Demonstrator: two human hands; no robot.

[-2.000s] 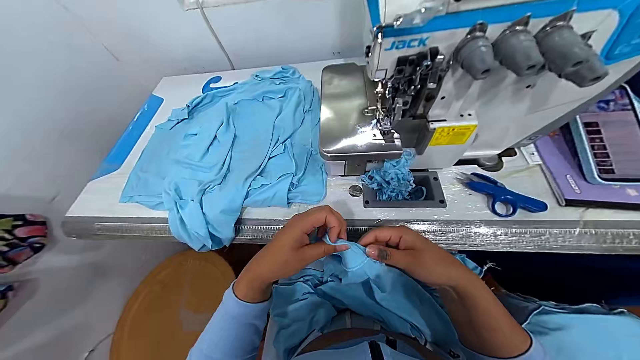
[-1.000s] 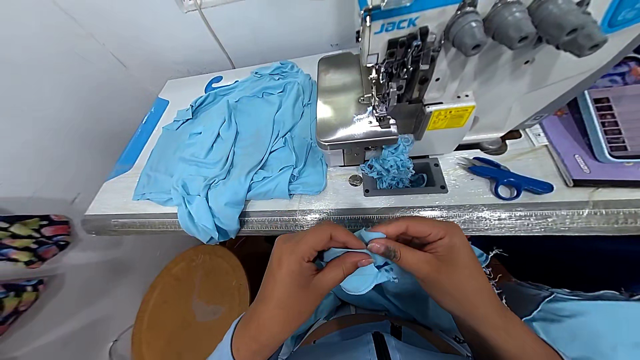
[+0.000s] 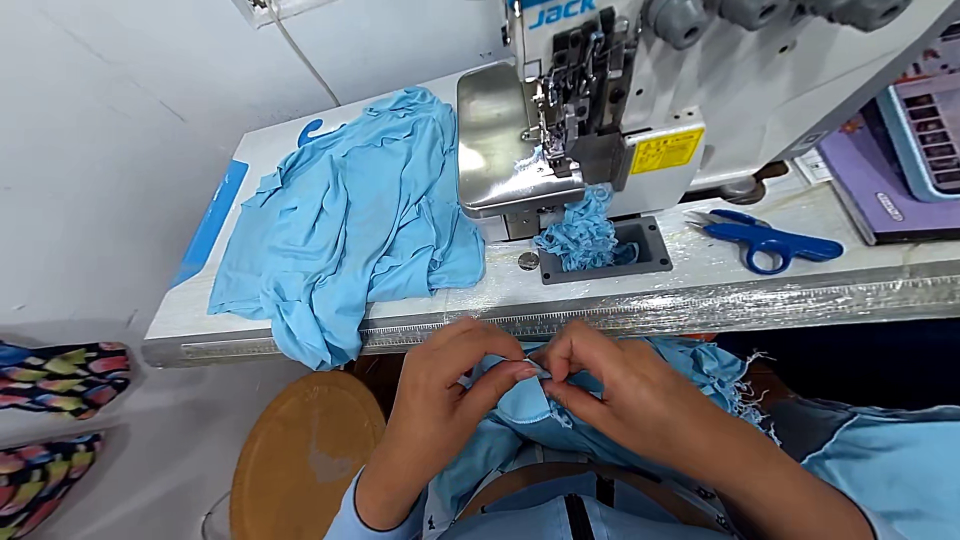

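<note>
Both my hands pinch a light blue knit fabric over my lap, just in front of the table edge. My left hand grips its edge between thumb and forefinger. Close beside it, my right hand holds the same edge, the fingertips nearly touching. A curved stitched seam shows below the fingers. Beyond stands a Jack overlock sewing machine with blue trimmings heaped at its front. A rumpled light blue garment lies left of the machine and hangs over the table edge.
Blue-handled thread snips lie on the table right of the trimmings. A purple notebook and a light blue case lie at the far right. A measuring tape runs along the front edge. A round brown stool stands below left.
My hands have shifted along the fabric edge, and a curved seam now hangs below the fingers. The garment on the table stays where it was. The view has moved closer.
</note>
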